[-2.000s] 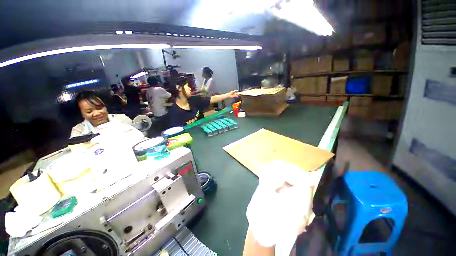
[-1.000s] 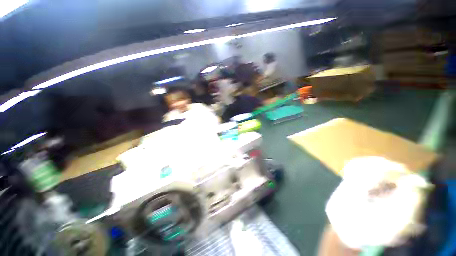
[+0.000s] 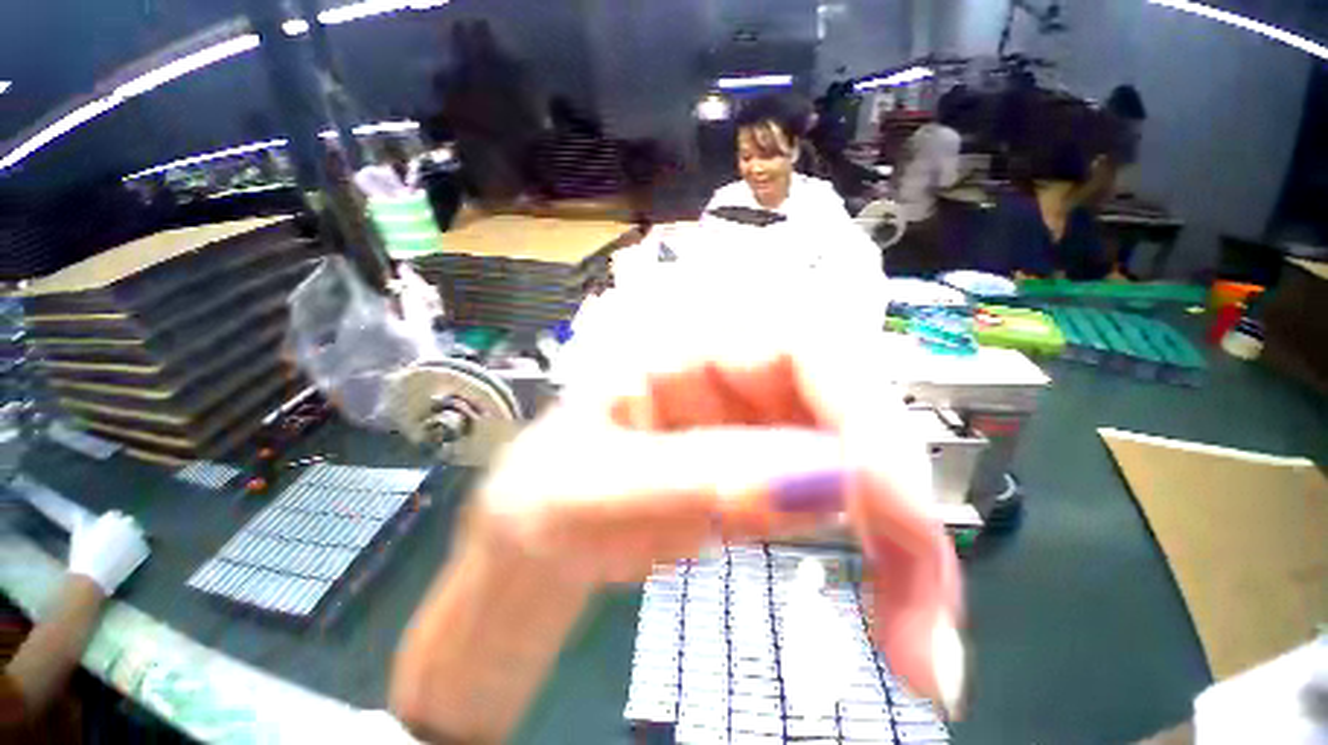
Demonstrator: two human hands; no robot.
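Observation:
My left hand (image 3: 685, 510) is bare, large and blurred close to the camera. Its fingers are curled, and a purple patch shows on or at one finger. Its upper side merges with bright white, so I cannot tell if it holds anything. White knit cloth, perhaps a glove (image 3: 1270, 702), is cut off at the lower right edge where my right hand is; a little skin shows beside it. Silver-grey blocks (image 3: 706, 640) lie in tight rows on the dark green mat behind my left hand. A slim white piece (image 3: 811, 626) lies on them.
The machine (image 3: 954, 466) stands behind my left hand, with a reel (image 3: 444, 412) to its left. A second block batch (image 3: 313, 539), another person's gloved hand (image 3: 109, 550) and stacked trays (image 3: 153, 342) are left. Cardboard (image 3: 1238, 539) lies right. A person (image 3: 772, 182) is opposite.
The view has swung left, bringing in the second block batch and stacked trays. My left hand has come up close. The bunched white cloth at my right hand is now at the lower right edge.

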